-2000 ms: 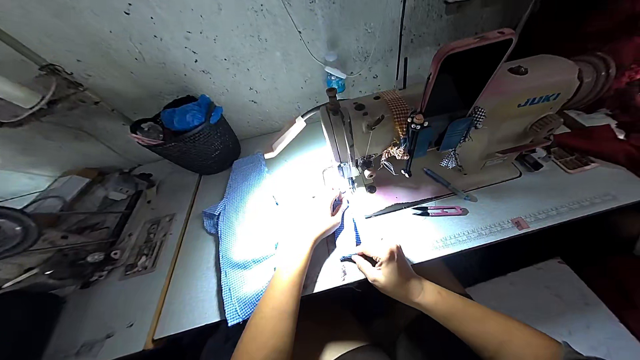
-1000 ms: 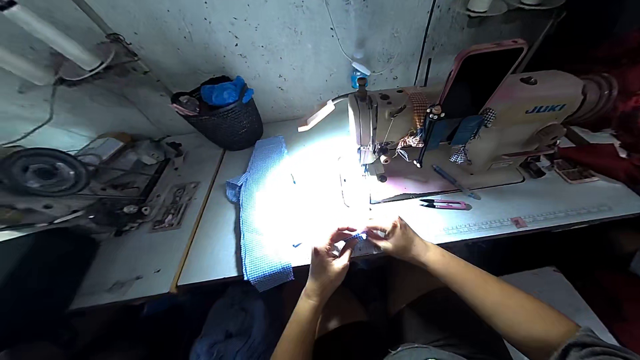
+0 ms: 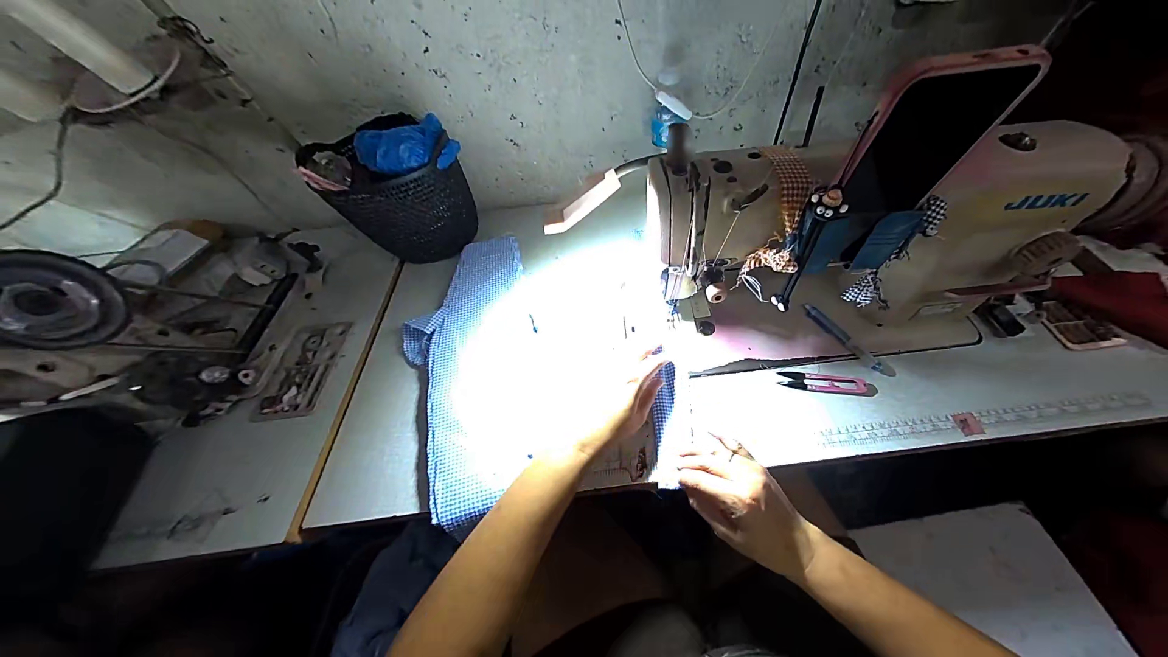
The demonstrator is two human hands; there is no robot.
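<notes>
A narrow strip of blue checked cloth (image 3: 665, 401) runs from below the sewing machine's needle area toward the table's front edge. On its upper part rests my left hand (image 3: 630, 406), close to the presser foot; glare hides some of its fingers. My right hand (image 3: 730, 488) pinches the lower end of the strip at the front edge. The Juki sewing machine (image 3: 912, 219) stands behind and to the right. A larger piece of blue checked cloth (image 3: 456, 392) lies left of my hands, partly washed out by the lamp light.
Pink thread snips (image 3: 835, 384), a pen (image 3: 844, 338) and a clear ruler (image 3: 912, 431) lie right of my hands. A phone (image 3: 949, 128) is propped before the machine. A black basket (image 3: 411, 205) stands at the back left. A lamp (image 3: 584, 201) shines on the table.
My hands were together at the table's front edge a second ago. Now my left hand is up near the needle, and the strip lies stretched between both hands.
</notes>
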